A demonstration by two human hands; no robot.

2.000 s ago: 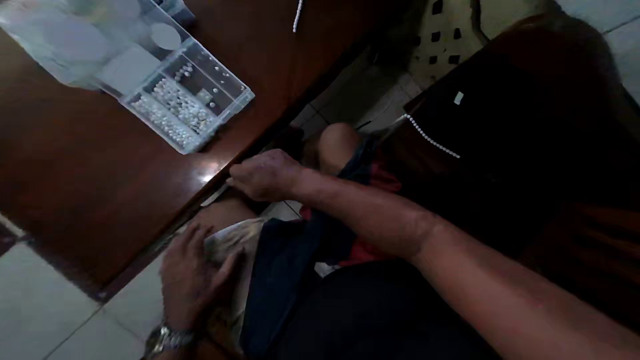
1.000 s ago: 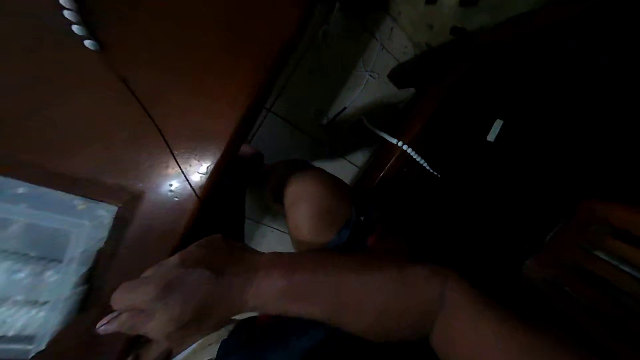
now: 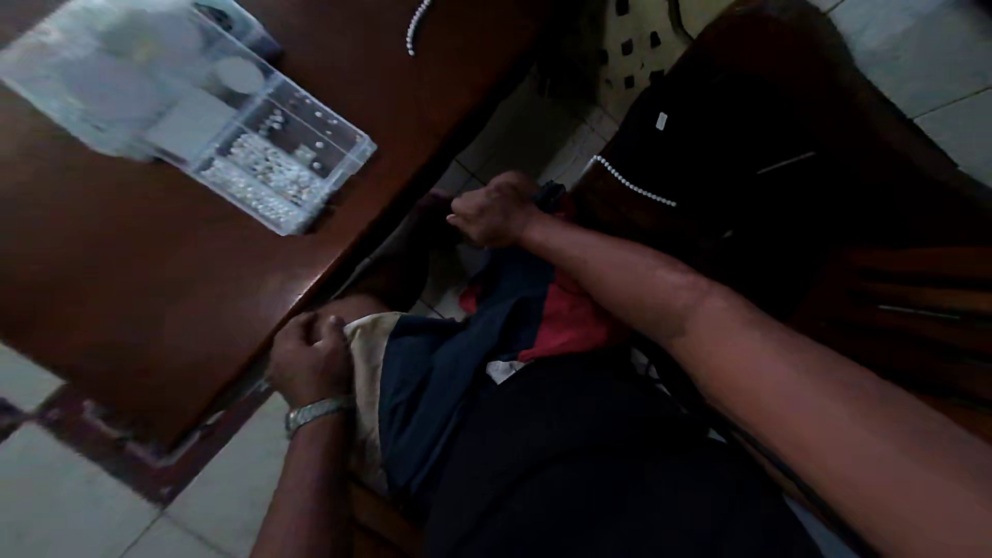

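My left hand [image 3: 310, 358], with a metal-banded watch [image 3: 316, 414] on its wrist, rests at the hem of the shorts [image 3: 434, 387] by the table's edge; its fingers are curled, and whether it holds the cloth is unclear. Over the other knee, my right hand [image 3: 494, 211] is bent into a loose fist near the dark and red cloth; its palm is hidden. A clear plastic compartment box [image 3: 360, 159] on the table holds many small white beads [image 3: 267, 169]. A string of white beads [image 3: 634, 186] lies on the dark seat to the right of my right hand.
The brown wooden table [image 3: 155, 287] fills the upper left, with another bead strand [image 3: 415, 29] on it. A small white piece [image 3: 661, 121] lies on the dark seat at the right. Wooden slats [image 3: 922, 291] are at the far right, and tiled floor [image 3: 225, 457] shows below the table.
The view has swung strongly and come back. My right hand, lower left over the table's edge a second ago, is now above the knee. My left hand is in view again.
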